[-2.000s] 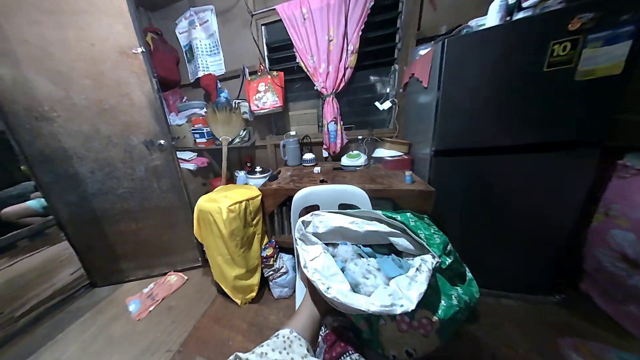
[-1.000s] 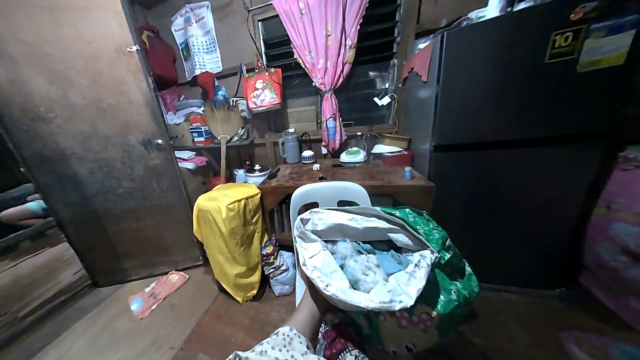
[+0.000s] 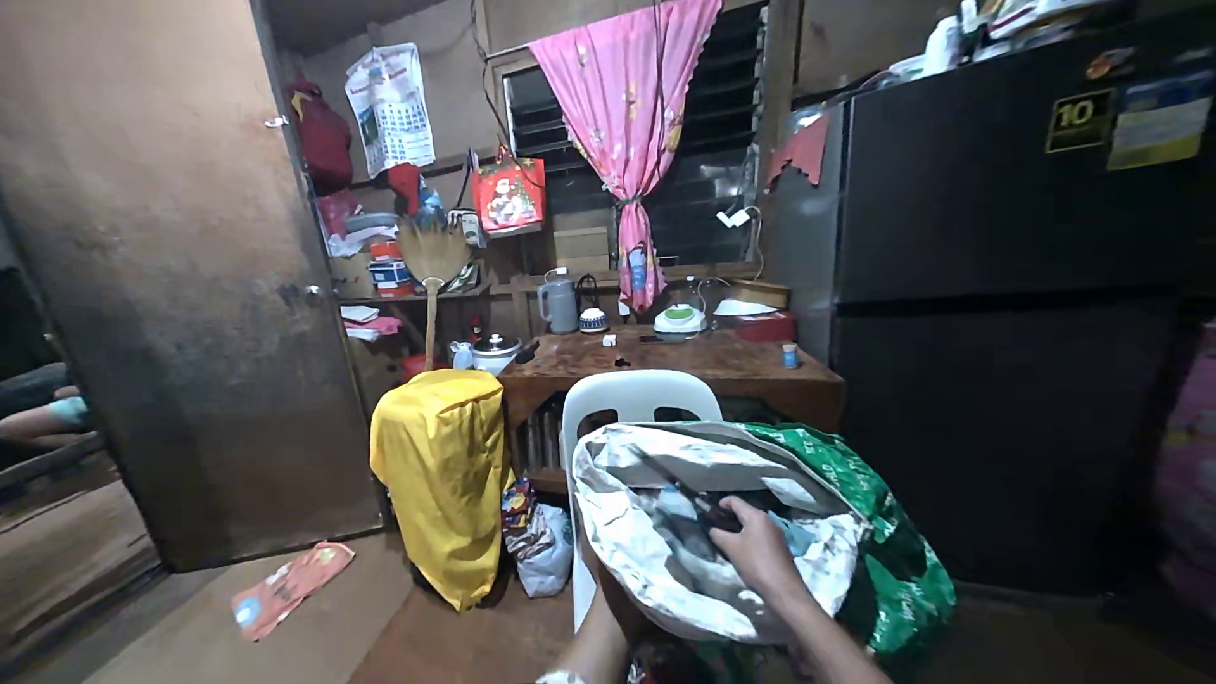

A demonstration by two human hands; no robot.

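A large open bag (image 3: 617,570), white inside and green printed outside, stands low in front of a white plastic chair (image 3: 646,391). White and light-blue pieces, perhaps cloth scraps, lie inside it. My right hand (image 3: 755,546) is over the bag's opening, closed on a dark, slender tool with a long pointed end, which looks like a pair of scissors (image 3: 679,483). My left forearm comes up at the bag's near left side; my left hand (image 3: 613,584) is mostly hidden against the outside of the bag, so its fingers do not show.
A wooden table (image 3: 665,366) with a jug and small items is behind the chair. At left are a yellow-covered object (image 3: 442,475), a small plastic bag (image 3: 543,560), a cloth (image 3: 290,589) on the floor and a door (image 3: 190,285). A dark refrigerator (image 3: 997,380) stands at right.
My right hand has come into view over the bag with the dark tool in it; neither showed in the earlier frames. My left arm stays at the bag's left side.
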